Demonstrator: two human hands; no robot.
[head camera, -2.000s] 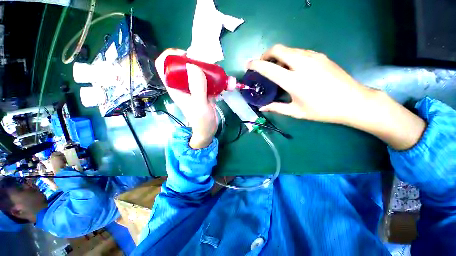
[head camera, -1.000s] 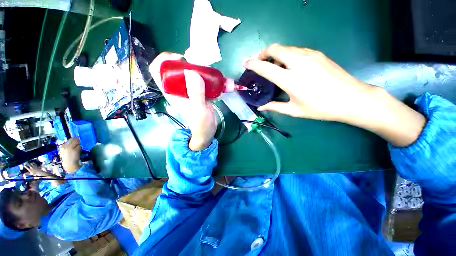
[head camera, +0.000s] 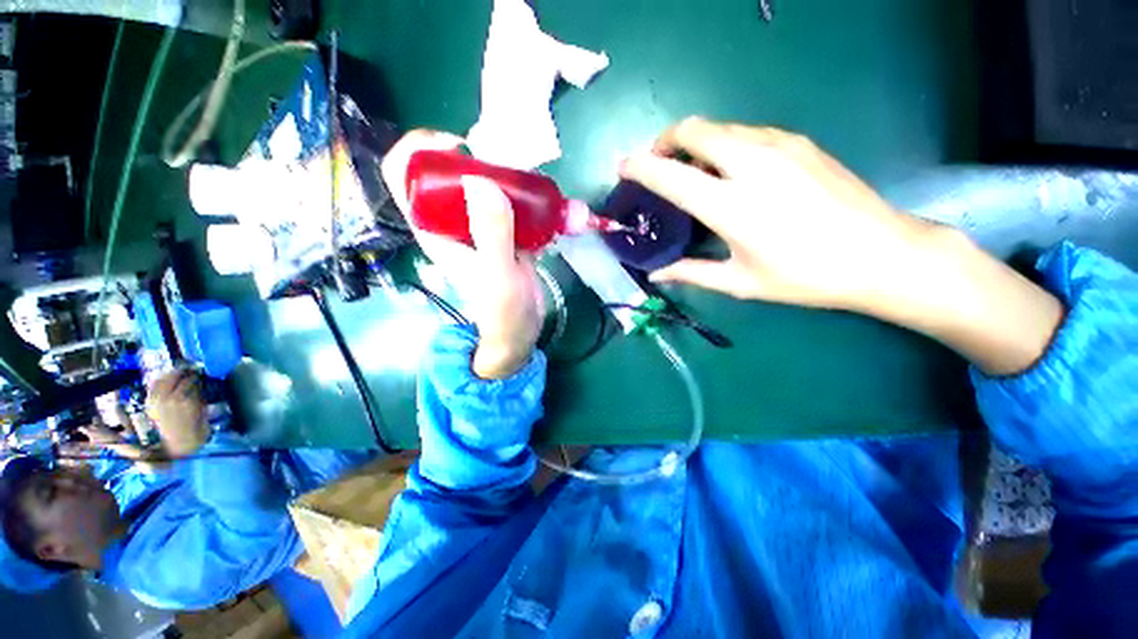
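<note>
My left hand is shut on the red glue bottle, which lies tilted on its side with its pale needle tip pointing right. The tip is at the face of the round black part; whether it touches cannot be told. My right hand holds the part from the right, thumb and fingers around its rim. The dispensing syringe lies on the green mat below the bottle tip, partly hidden, with its green adapter and clear air hose.
A white cloth or paper lies behind the bottle. A boxy wrapped unit with white bottles stands at left, cables at its front. A black tray is at far right. A person in a blue smock works at lower left.
My hands, the bottle and the black part have hardly moved. The other person's head and hands at lower left have shifted.
</note>
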